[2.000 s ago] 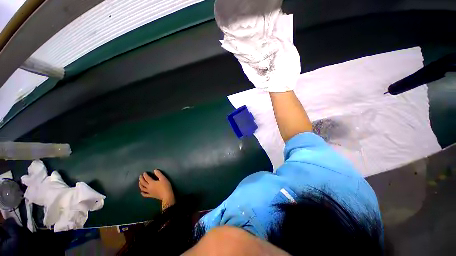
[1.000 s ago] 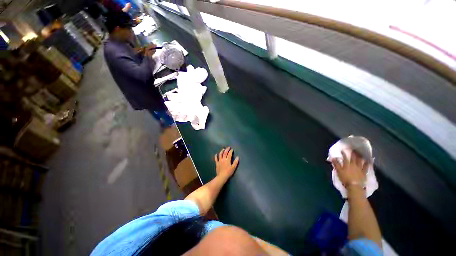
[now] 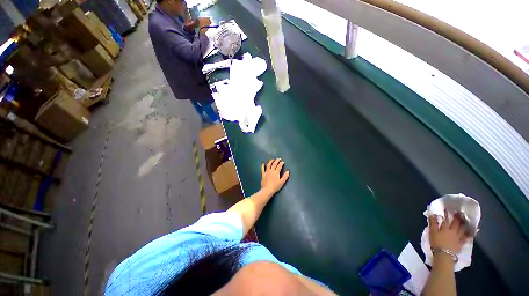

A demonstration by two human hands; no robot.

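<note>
A crumpled white wiping rag (image 3: 471,215) with a greyish patch lies on the dark conveyor belt (image 3: 400,167) at the right. My right hand (image 3: 449,234) presses flat on the rag, fingers spread over it. My left hand (image 3: 274,175) rests palm down, fingers apart, on the green bench top (image 3: 296,217), holding nothing. A blue square bin (image 3: 384,273) sits at the bottom right, left of my right forearm. A corner of the white cover sheet (image 3: 415,267) shows beside it.
A white cloth heap (image 3: 241,92) lies on the bench near a coworker (image 3: 178,49) and a round grey ribbed part (image 3: 227,40). A taped post (image 3: 275,49) stands on the bench. Open cartons (image 3: 225,176) sit by the bench's left edge. More cartons (image 3: 62,115) stand across the taped aisle.
The view has swung left from the sheet toward the aisle and coworker, then shifted slightly. My right hand stays on the rag over the belt. My left hand stays on the bench.
</note>
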